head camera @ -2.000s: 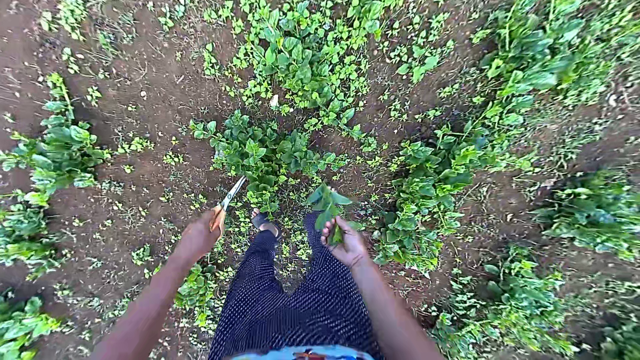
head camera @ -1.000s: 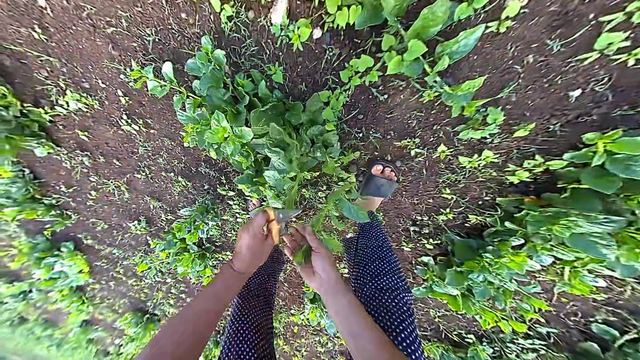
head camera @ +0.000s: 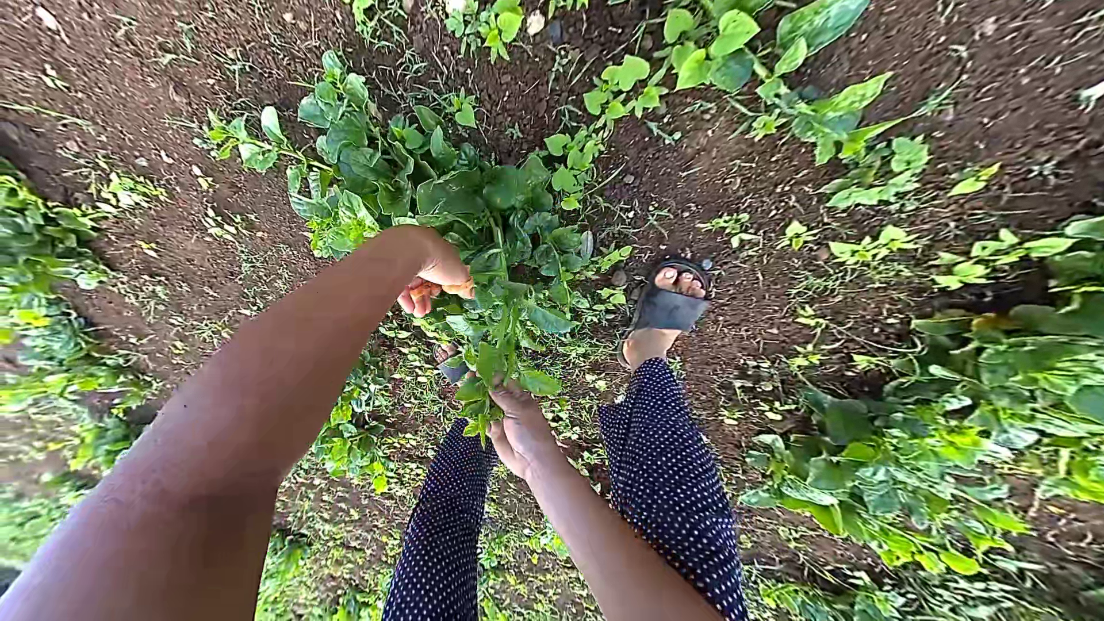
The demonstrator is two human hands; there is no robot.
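My left hand [head camera: 435, 274] reaches into the upper part of a leafy green plant [head camera: 414, 185], its fingers curled around the scissors. Only a bit of the scissors' orange handle [head camera: 423, 293] shows; leaves and my hand hide the blades. Lower down, my right hand [head camera: 520, 424] grips a leafy green shoot [head camera: 496, 362] near its lower end. The shoot's leaves run up towards my left hand and overlap the plant, so where its stem ends cannot be seen.
My sandalled right foot [head camera: 668, 302] stands on brown soil [head camera: 742, 172] right of the plant. My other foot [head camera: 450, 364] is partly hidden behind leaves. Leafy plants [head camera: 940, 431] grow at the right, with more [head camera: 43, 250] at the left.
My left hand has moved up and away from my right hand into the plant since one second ago, when both were close together. The view has moved closer to the plant.
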